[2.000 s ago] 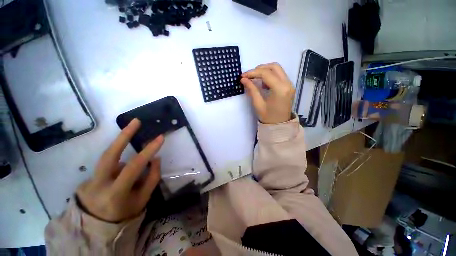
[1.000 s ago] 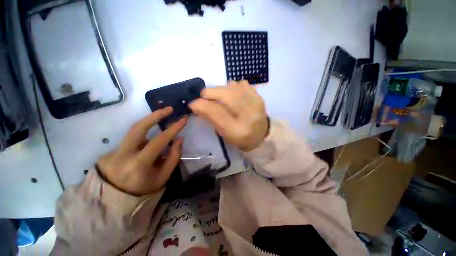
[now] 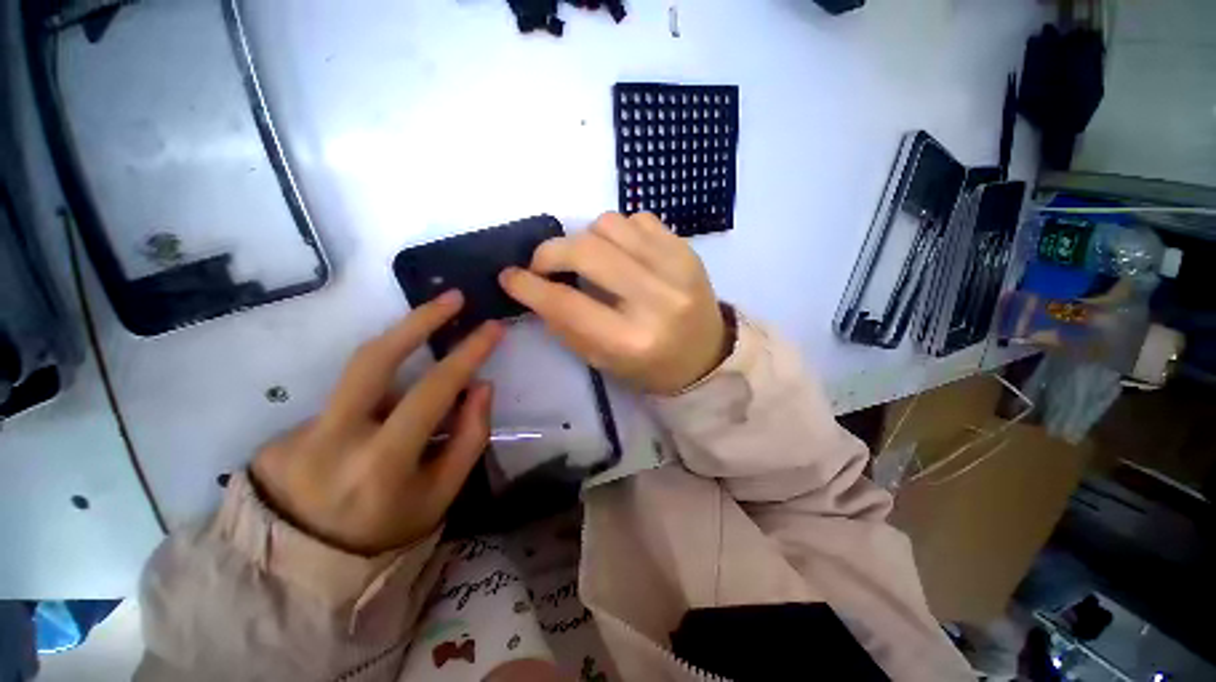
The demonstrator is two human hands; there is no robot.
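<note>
A black phone middle frame (image 3: 467, 267) lies at the table's front edge, its solid end away from me. My left hand (image 3: 400, 413) rests on it with index and middle fingertips on the black plate; a thin bright line shows beside the fingers, over the opening. My right hand (image 3: 627, 300) has its fingertips together on the plate's right part. Whether a small part is between them is hidden. The black parts tray (image 3: 676, 153) with its grid of pale dots lies just beyond my right hand.
A larger frame (image 3: 300, 200) lies at the left. Several stacked frames (image 3: 967, 273) stand at the right, by a plastic bottle (image 3: 1114, 251). Loose black parts (image 3: 567, 11) are at the top edge. A cardboard box (image 3: 987, 493) is below the table at the right.
My right hand has moved from the tray's edge to the frame's plate, and its fingers have come down on it. My left hand stays on the frame. The view has shifted.
</note>
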